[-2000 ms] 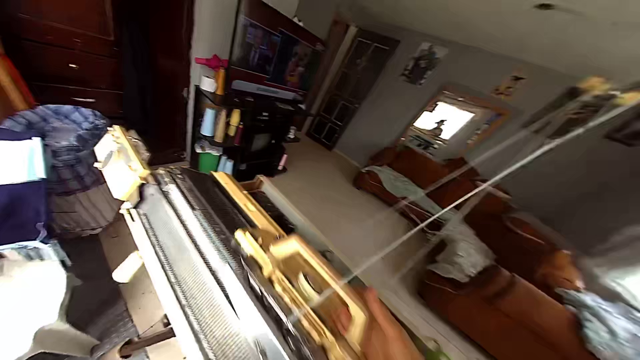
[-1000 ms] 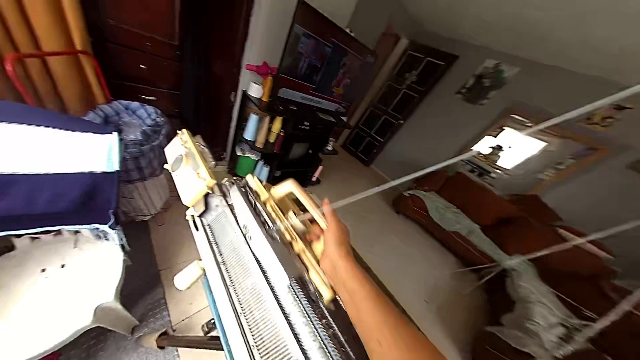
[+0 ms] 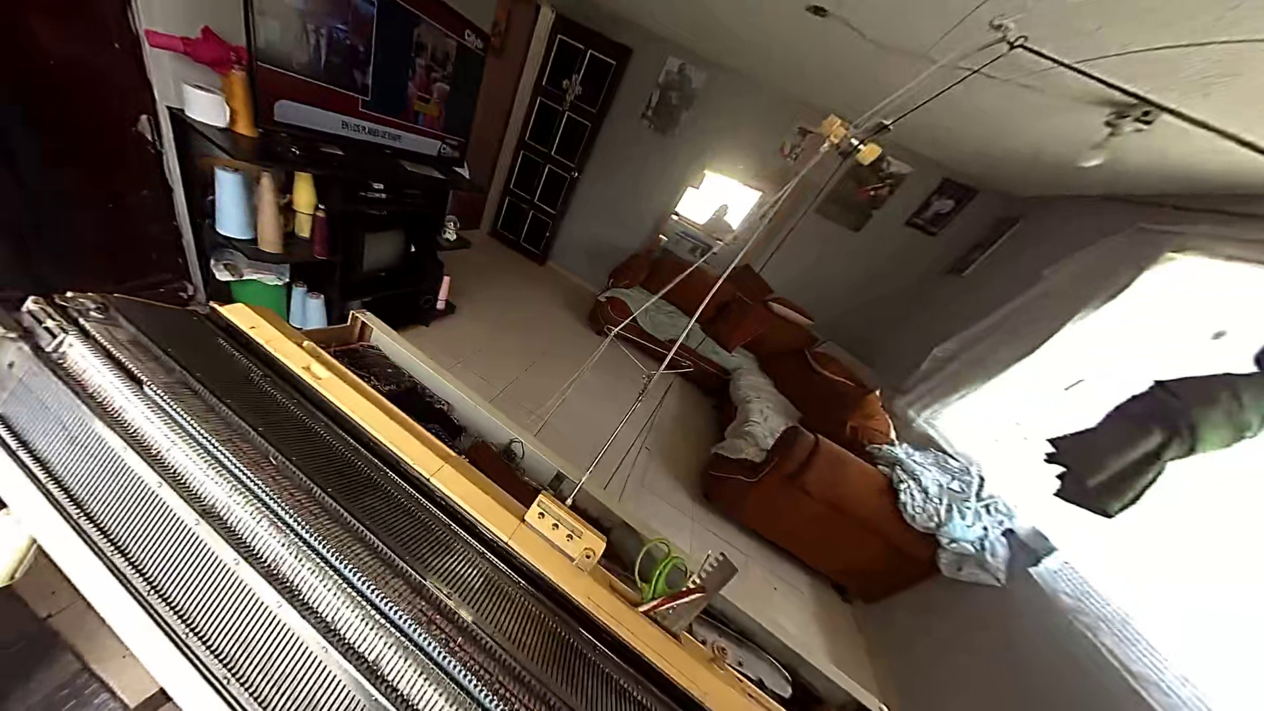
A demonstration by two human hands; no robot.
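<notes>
A knitting machine with long metal needle beds (image 3: 296, 513) runs diagonally from the upper left to the bottom of the view. Its cream plastic rear rail (image 3: 434, 464) carries a small cream row counter block (image 3: 565, 531). From beside that block rises a thin metal yarn mast, with cream yarn tension parts (image 3: 851, 140) at its top and pale yarn strands running down. Neither my left hand nor my right hand shows, and the machine's carriage is out of view too.
Behind the rail, a trough holds a coil of green cord (image 3: 662, 571) and a metal comb-like tool (image 3: 699, 591). Yarn cones (image 3: 234, 202) stand on a black shelf (image 3: 296, 252) beneath a television (image 3: 370, 74). Brown sofas (image 3: 820, 494) with cloths on them stand beyond the machine.
My right hand, earlier on the cream carriage handle, has gone out of view, and so has the carriage. The view has swung to the right, away from the chair and basket.
</notes>
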